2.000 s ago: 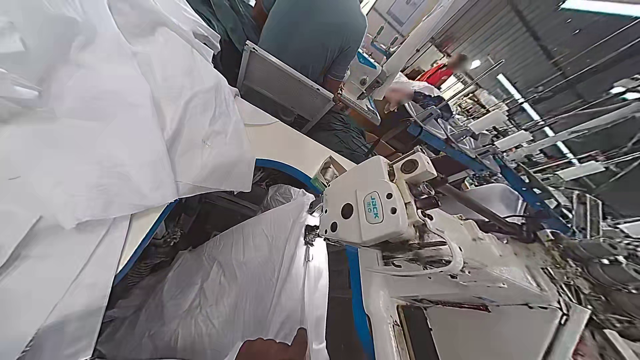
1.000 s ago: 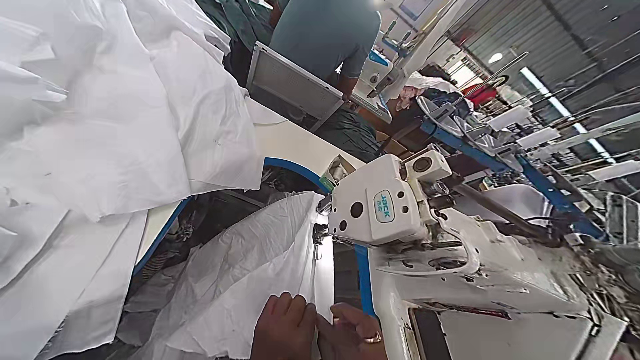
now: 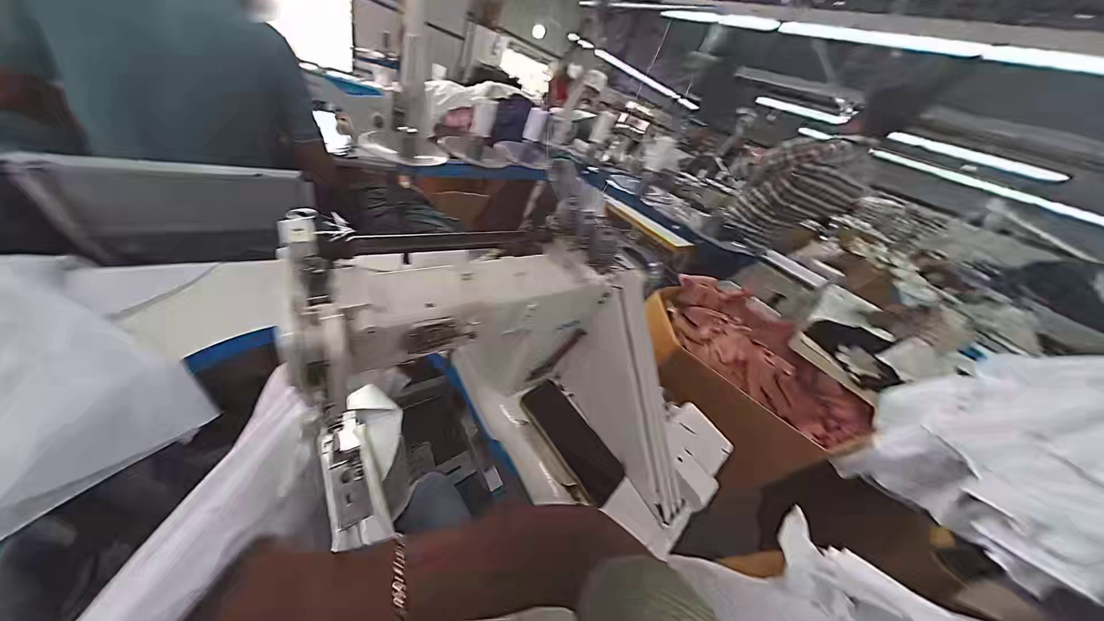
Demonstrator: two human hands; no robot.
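Note:
A forearm with a chain bracelet crosses the bottom edge from an olive sleeve; it appears to be my right arm. My right hand (image 3: pixel 267 578) is blurred and cut off at the lower left, beside white fabric (image 3: pixel 233 492); its fingers and any grip on the fabric cannot be made out. My left hand is out of view. The white fabric runs up to the needle area of an industrial sewing machine (image 3: pixel 483 297). A small white piece (image 3: pixel 377 423) stands by the presser foot. A dark smartphone (image 3: pixel 573 440) lies against the machine's base.
White cloth (image 3: pixel 78 388) covers the table's left side. On the right are a cardboard box (image 3: pixel 733 401) of pink fabric (image 3: pixel 759 362) and a white fabric heap (image 3: pixel 1009 457). A person (image 3: pixel 172 86) in a teal top is beyond a grey panel (image 3: pixel 172 203).
The view has swung far to the right, showing the box and fabric heap. Both hands were together on the white fabric a second ago; now one blurred forearm lies across the bottom.

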